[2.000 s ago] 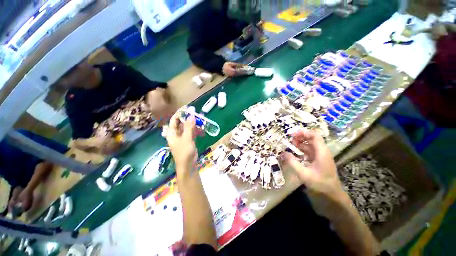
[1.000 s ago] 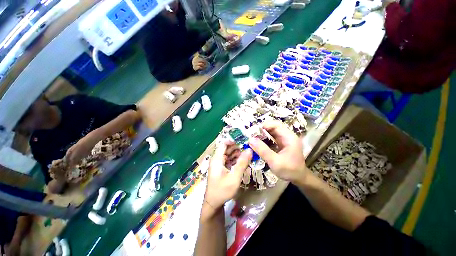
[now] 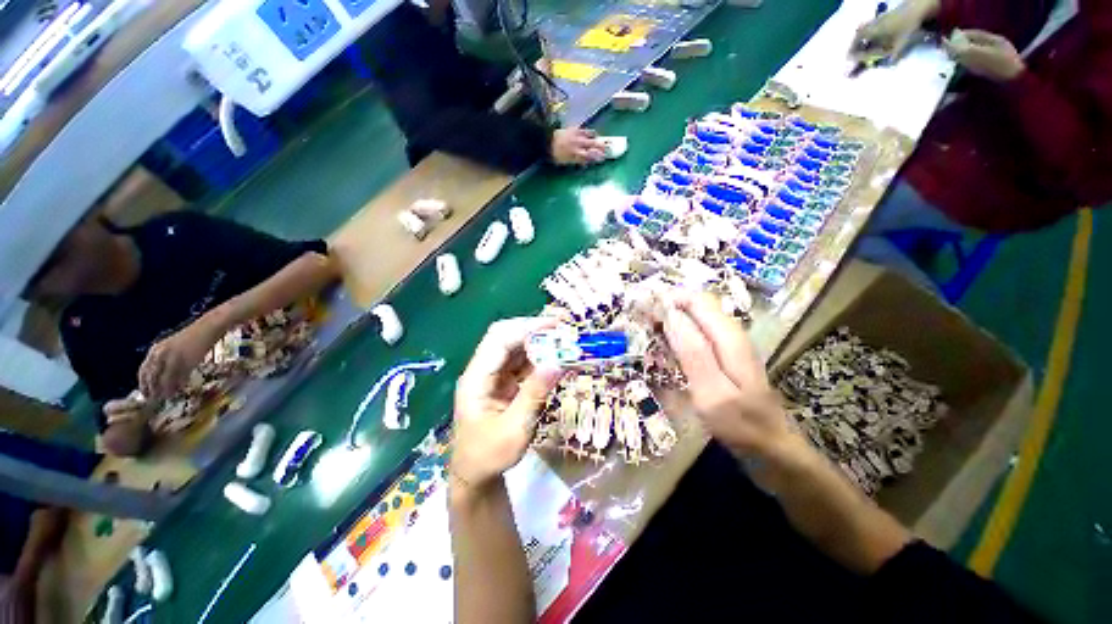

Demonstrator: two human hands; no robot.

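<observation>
My left hand (image 3: 498, 396) holds a blue-faced subassembly (image 3: 598, 346) by its left end, blue side up, above the heap of cream inner parts (image 3: 600, 417). My right hand (image 3: 719, 372) is just right of the subassembly, its fingertips close together and blurred; whether it holds a small part cannot be told. Beyond the heap, more blue-faced subassemblies (image 3: 772, 201) lie in rows on the cardboard mat (image 3: 872, 165).
A green conveyor belt (image 3: 488, 299) runs beyond the bench, carrying white housings (image 3: 449, 273). A carton (image 3: 976, 402) of cream parts stands at right. A printed sheet (image 3: 402, 536) with dark round pads lies at lower left. Other workers sit across the belt and at upper right.
The hands have moved apart; the left holds the subassembly with its blue face now in full view. Belt housings have shifted slightly up and right. A neighbour's hands have appeared at upper right.
</observation>
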